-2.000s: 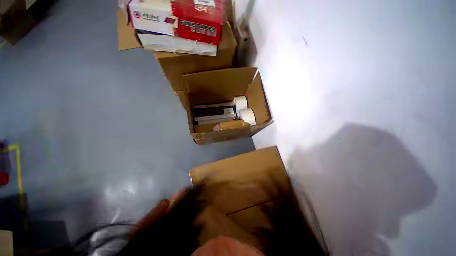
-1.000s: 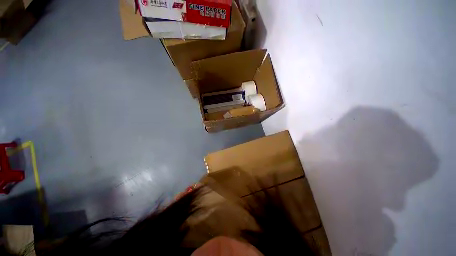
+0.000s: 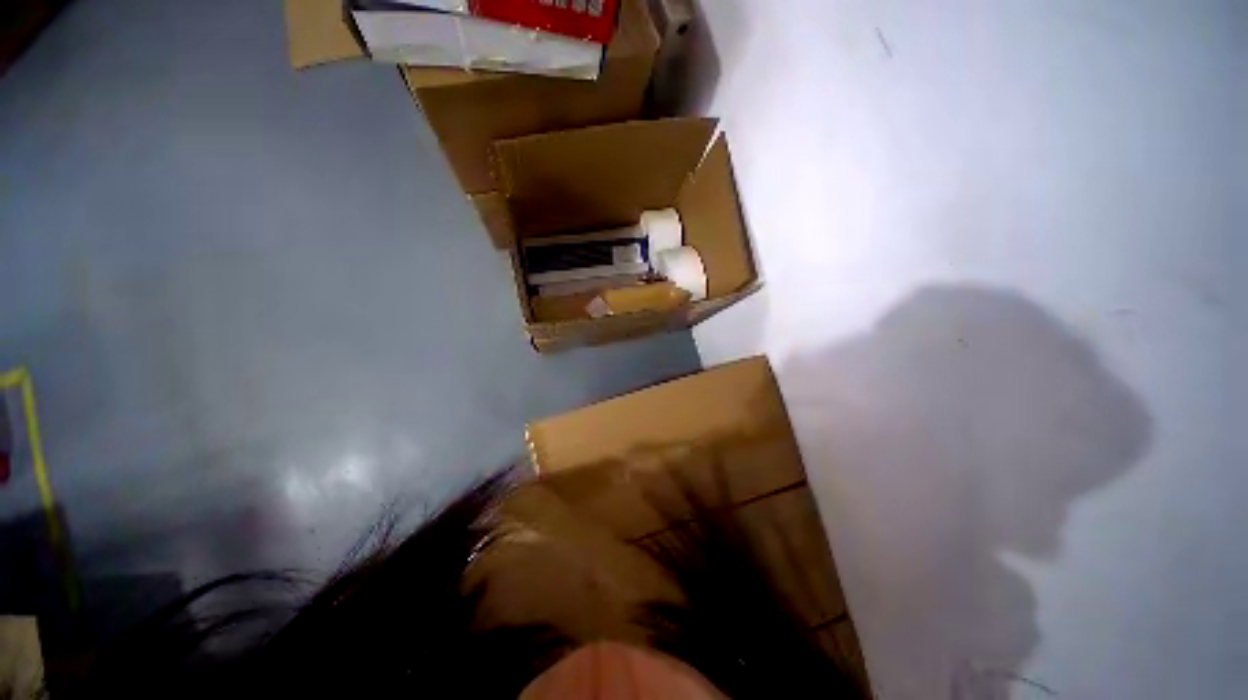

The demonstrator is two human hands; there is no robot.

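A closed brown carton (image 3: 657, 417) lies nearest in front of me at the bottom centre, against the white wall. Dark hair and a skin-coloured shape at the bottom edge cover much of it. Beyond it an open carton (image 3: 589, 164) stands on the floor with its flaps up. Inside are white rolls (image 3: 682, 271), a dark-and-white long box (image 3: 586, 256) and a small orange-brown item (image 3: 643, 298). Neither of my hands can be made out in the picture.
Another open carton (image 3: 520, 116) at the top holds a red and white printed carton (image 3: 479, 41). The white wall (image 3: 876, 178) runs along the right and bears a shadow. A yellow floor line (image 3: 37, 458) is at the left on the grey floor.
Since one second ago the cartons have shifted left and slightly up in view, and the red stool at the left has mostly left the picture. The skin-coloured patch left of the near carton is gone.
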